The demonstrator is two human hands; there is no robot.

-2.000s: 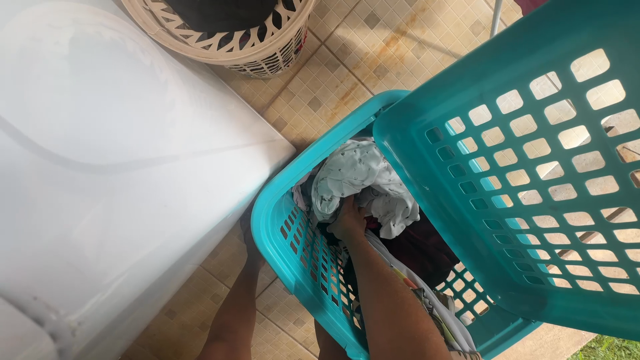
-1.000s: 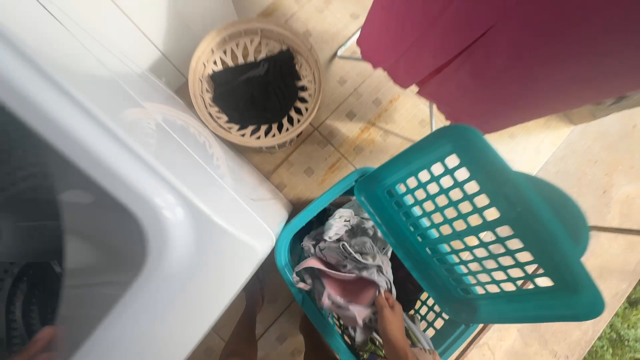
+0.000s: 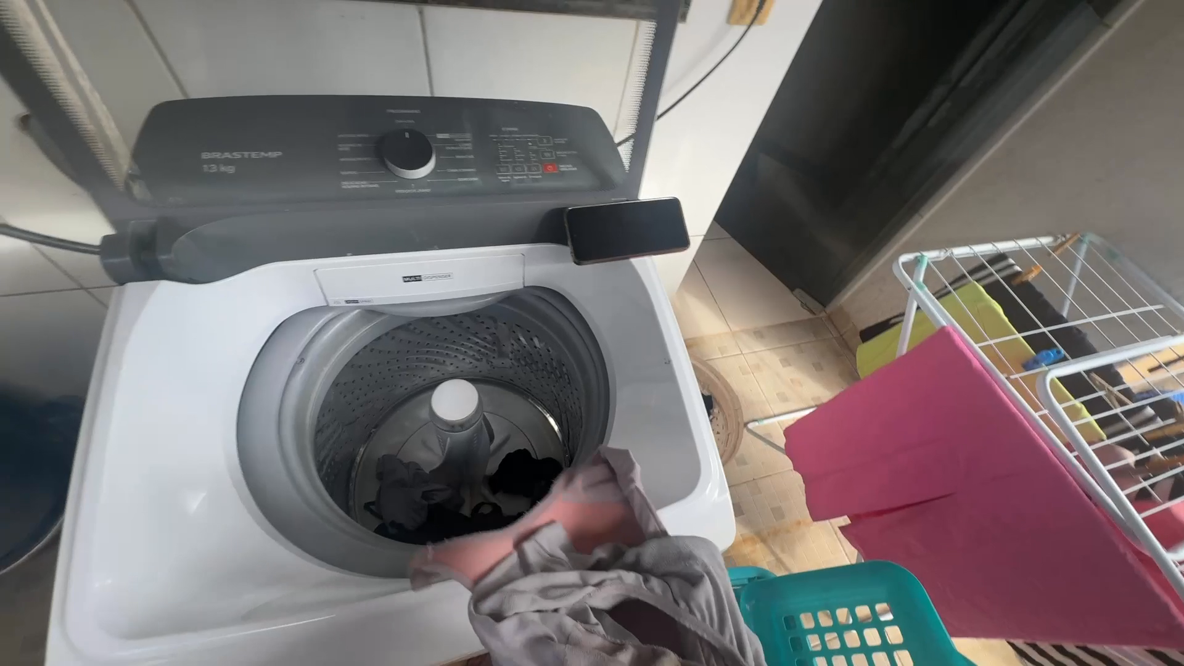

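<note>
A bundled grey and pink garment (image 3: pixel 610 592) is held up at the bottom of the view, over the front right rim of a white top-loading washing machine (image 3: pixel 185 518). My right hand, last seen on this cloth, is hidden behind or under it. A sliver of what looks like skin shows at the bottom edge, left of the bundle; which hand it belongs to I cannot tell. Inside the open metal drum (image 3: pixel 518 351), dark clothes (image 3: pixel 416 499) lie around the base of the grey agitator (image 3: pixel 456 412).
A phone (image 3: pixel 627 229) rests at the washer's back right corner. A teal laundry basket's lid (image 3: pixel 851 615) is at the lower right. Beyond it stands a white drying rack (image 3: pixel 1045 370) with a pink cloth (image 3: pixel 953 509). A beige basket (image 3: pixel 721 407) is on the floor.
The grey and pink garment, in the teal basket under my right hand one second ago, is now up at the washer's rim. The view has swung to the washer.
</note>
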